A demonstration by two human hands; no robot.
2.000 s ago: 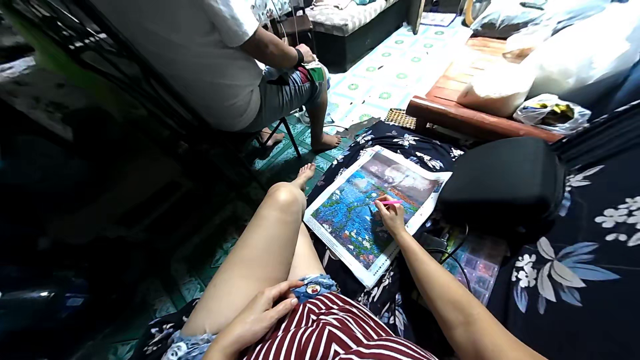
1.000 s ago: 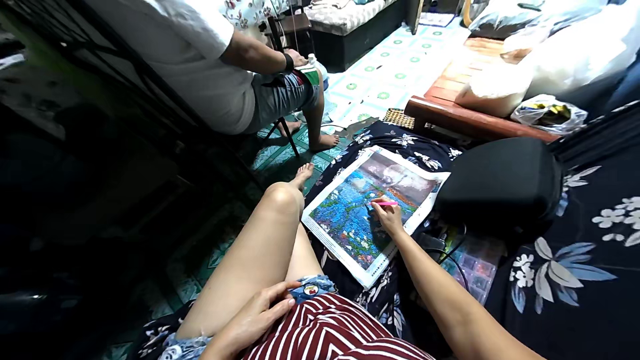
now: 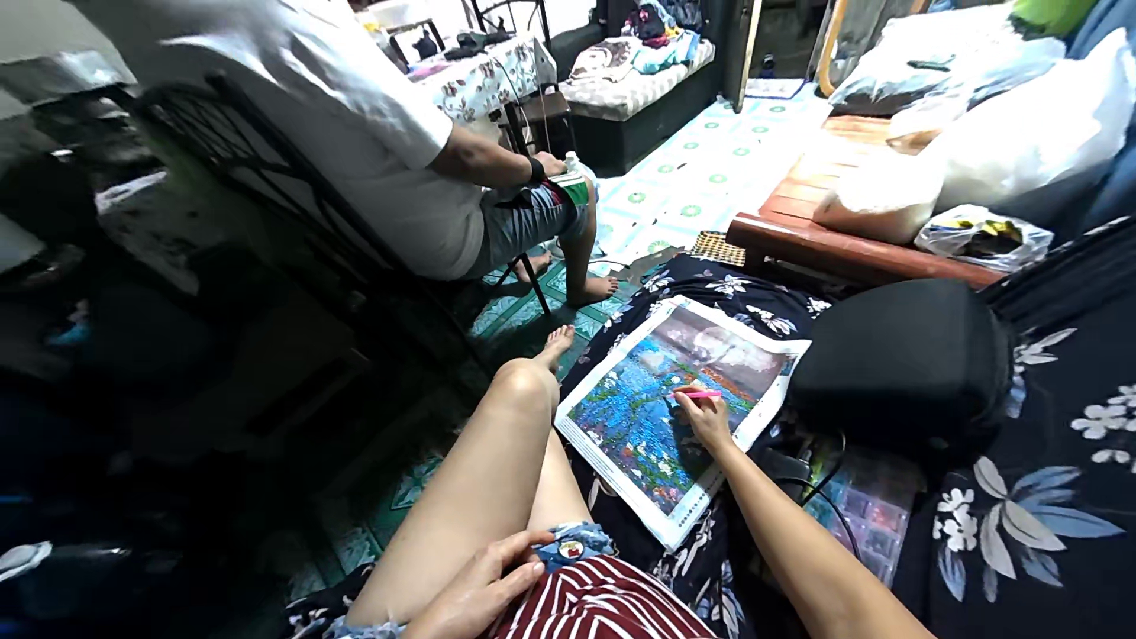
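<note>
My right hand [image 3: 707,419] holds a pink pen-like tool [image 3: 698,394] over a diamond painting canvas [image 3: 652,426] with a blue, green and grey picture and a white border. The canvas lies on dark floral cloth beside my legs. Resting on my lap, near the denim shorts [image 3: 568,546], my left hand [image 3: 484,581] holds nothing, its fingers a little apart. Right of the canvas sits a compartmented clear plastic box [image 3: 865,510], partly hidden by my right forearm and a black cable [image 3: 830,484].
A black case [image 3: 901,368] stands at the canvas's right edge. Beyond are a wooden bench [image 3: 852,244] with white bags [image 3: 1038,133] and a small plastic bag [image 3: 985,238]. Another person [image 3: 355,133] sits on a metal chair at the upper left.
My right hand, with the pink tool, has shifted slightly over the canvas. My left hand stays on my lap. The seated person's arm and torso have moved a little.
</note>
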